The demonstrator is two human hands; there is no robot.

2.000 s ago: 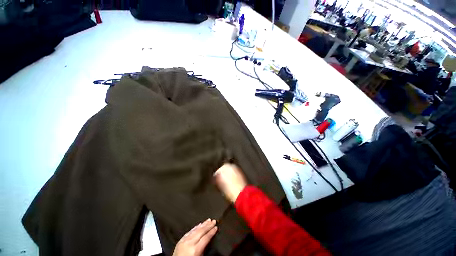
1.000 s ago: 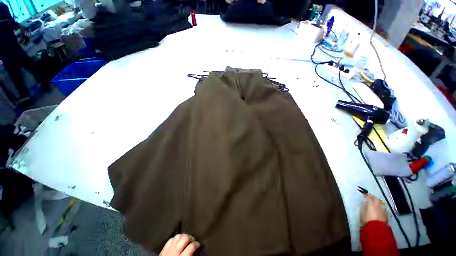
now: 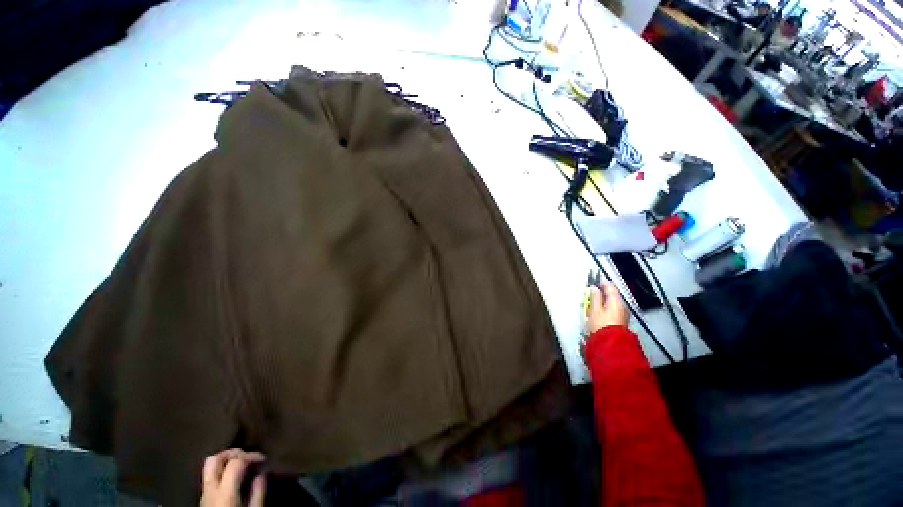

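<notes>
Dark brown trousers point(image 3: 327, 257) lie on the white worktable point(image 3: 129, 149), waist at the far end and hems nearest me. Clip hangers point(image 3: 220, 97) show beyond the waist. My left hand point(image 3: 233, 477) is at the near hem edge at lower left, fingers bent on the cloth; the thumb side is partly hidden. My right hand point(image 3: 607, 306), in a red sleeve, is at the right of the trousers, closed around small yellow-handled thread snips point(image 3: 592, 287), whose tips point away from me.
A black hair dryer point(image 3: 572, 151), cables, a pale grey pad point(image 3: 616, 234), a black phone point(image 3: 635, 280) and a red thread spool point(image 3: 667, 227) lie at the right. A spray gun point(image 3: 685, 178) is beyond them. Dark cloth point(image 3: 782, 322) covers the right edge.
My right hand has gone from the trousers to the table at the right and taken hold of the snips. My left hand has shifted to the hem at the lower left. The view has swung.
</notes>
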